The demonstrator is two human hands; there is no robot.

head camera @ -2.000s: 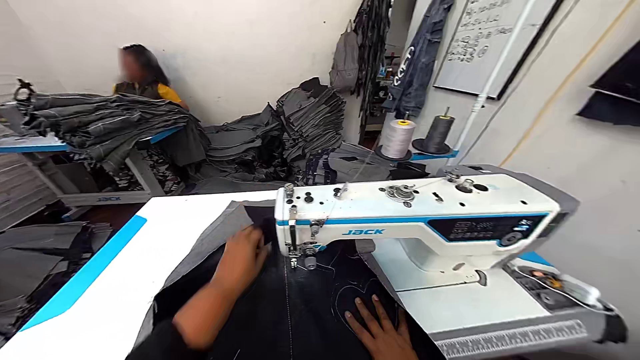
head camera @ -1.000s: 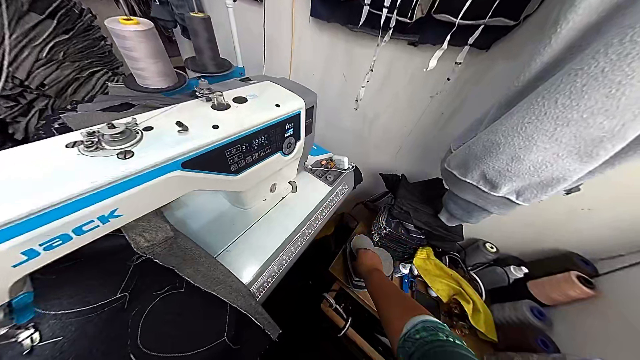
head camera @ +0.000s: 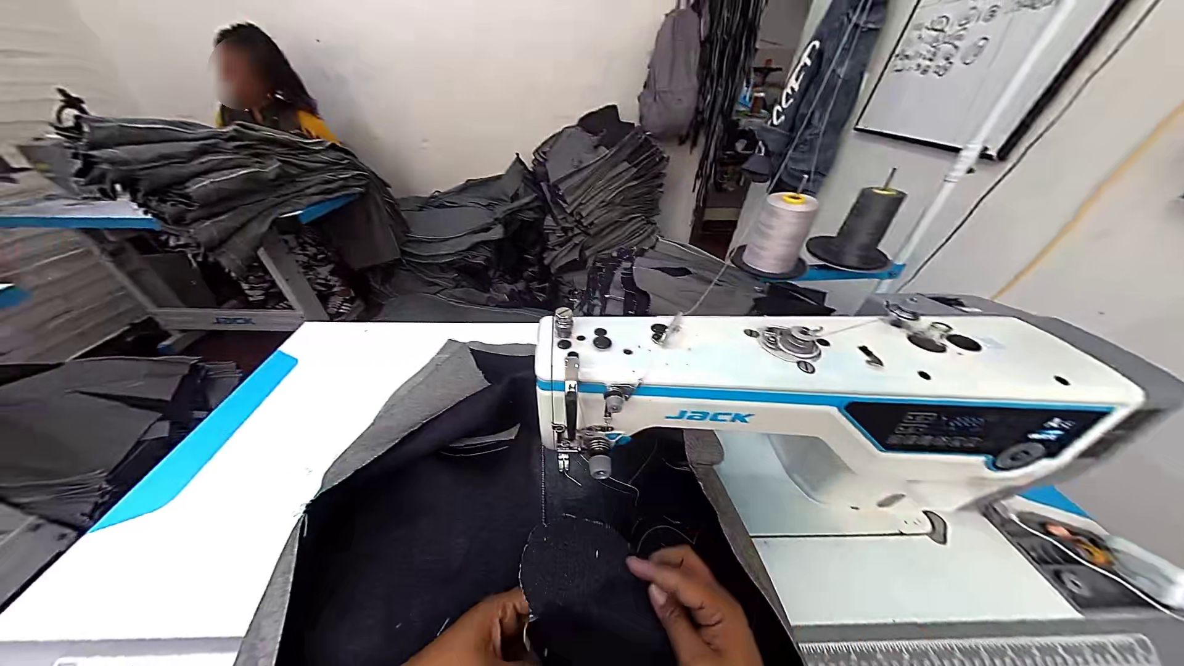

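A dark fabric piece with a rounded end [head camera: 587, 578] is held between my two hands, just in front of the Jack sewing machine's needle area. My left hand [head camera: 486, 634] pinches its left edge, partly cut off by the bottom of the view. At its right edge my right hand [head camera: 698, 606] grips it with thumb and fingers. Beneath them a large dark denim garment panel [head camera: 407, 536] with grey edges spreads over the white table. The white sewing machine [head camera: 786, 398] stands beyond, its presser foot [head camera: 563, 460] over the dark cloth beside a stitched line.
Thread cones [head camera: 782, 231] stand behind the machine. A person [head camera: 268, 83] sits at the back left behind stacked grey denim pieces [head camera: 222, 176]. More cloth piles [head camera: 601, 185] lie by the back wall. A ruler strip [head camera: 980, 650] runs along the table's front right edge.
The view has swung back left from the side shelf, where one hand reached among cloth pieces. Both hands now hold the rounded dark piece in front of the needle; earlier they lay spread on the garment.
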